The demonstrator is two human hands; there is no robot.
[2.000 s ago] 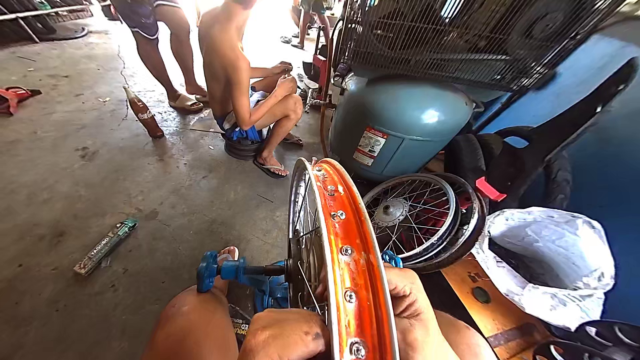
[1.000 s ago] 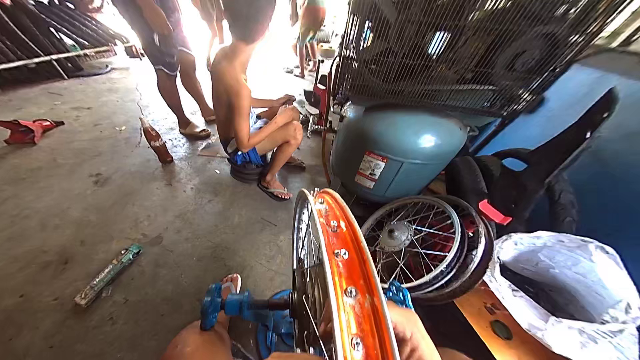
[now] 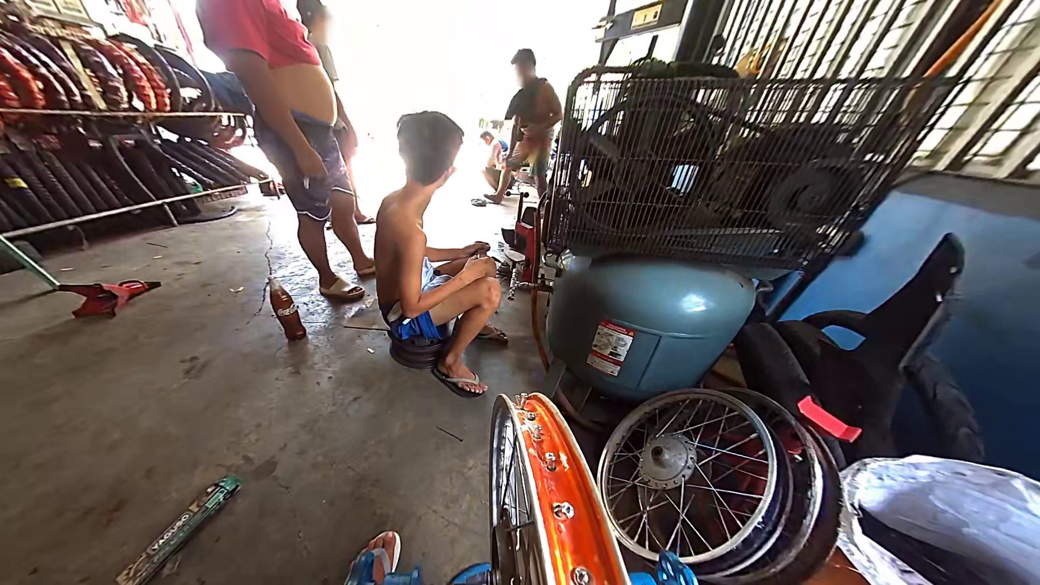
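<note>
An orange spoked wheel rim (image 3: 565, 496) stands upright at the bottom centre of the head view, its outer face with spoke nipples turned toward me. Blue parts of a stand (image 3: 673, 569) show low on its right side, and more blue shows low on its left. Neither of my hands is in the frame, so what they hold or touch is hidden below the lower edge. A foot in a blue sandal (image 3: 380, 554) is at the bottom, left of the wheel.
Bare spoked wheels (image 3: 691, 475) lean by a blue compressor tank (image 3: 650, 325) under a wire cage. A white sack (image 3: 942, 512) is at lower right. A person (image 3: 418, 244) sits ahead; others stand behind. A cola bottle (image 3: 286, 309) and a long narrow box (image 3: 180, 528) are on the floor.
The view has tilted up, and my hands, seen at the orange rim two seconds ago, have gone out of the frame. The rim still stands upright.
</note>
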